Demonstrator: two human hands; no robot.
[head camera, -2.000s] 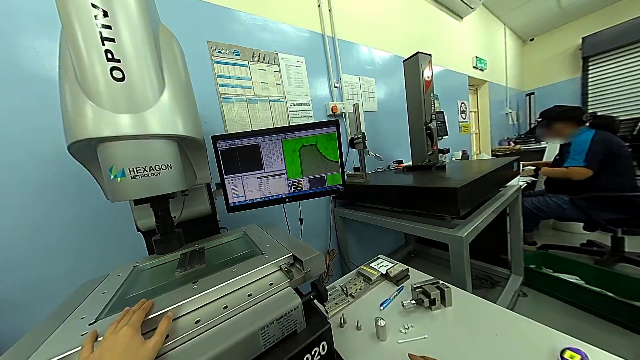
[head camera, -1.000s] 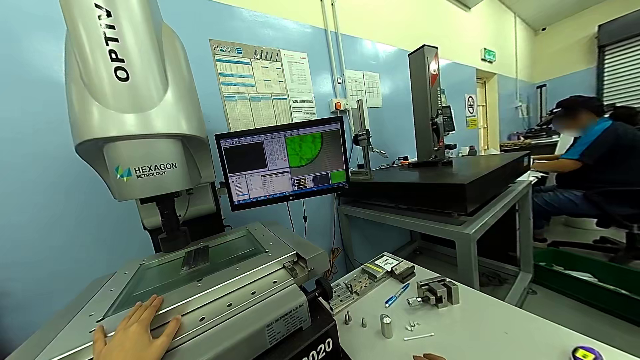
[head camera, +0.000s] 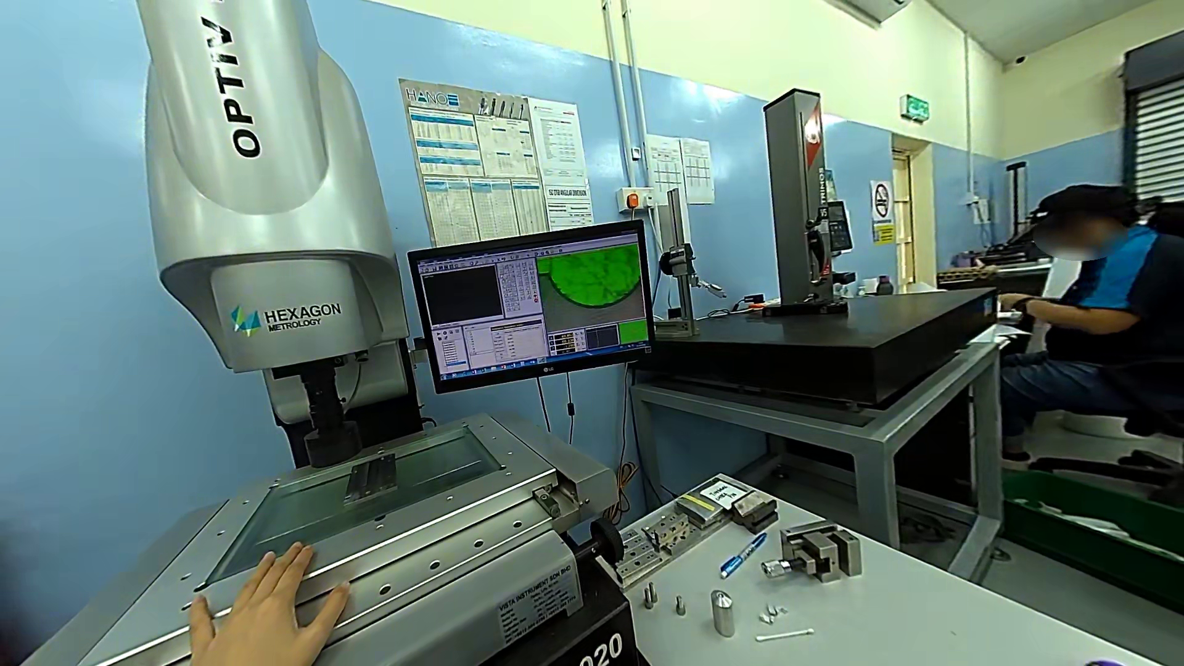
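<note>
My left hand (head camera: 268, 615) lies palm down, fingers spread, on the front edge of the metal stage frame (head camera: 398, 536) of a Hexagon Optiv vision measuring machine. It holds nothing. Beyond the fingertips is the glass plate (head camera: 435, 476), with a small grey metal part (head camera: 371, 477) on it under the dark lens (head camera: 328, 430). The monitor (head camera: 532, 305) shows a bright green shape with a curved lower edge. My right hand is outside the view.
The white table at right holds a small steel vise (head camera: 819, 552), a blue-and-white pen (head camera: 743, 555), a steel cylinder (head camera: 722, 613), a cotton swab (head camera: 784, 635) and a tray of metal pieces (head camera: 647, 546). A black surface plate (head camera: 832, 342) stands behind; a person sits far right.
The green shape on the monitor has changed from a notched outline to a rounded one. Fingers seen at the bottom edge, over the white table, have left the view. My left hand stays on the stage.
</note>
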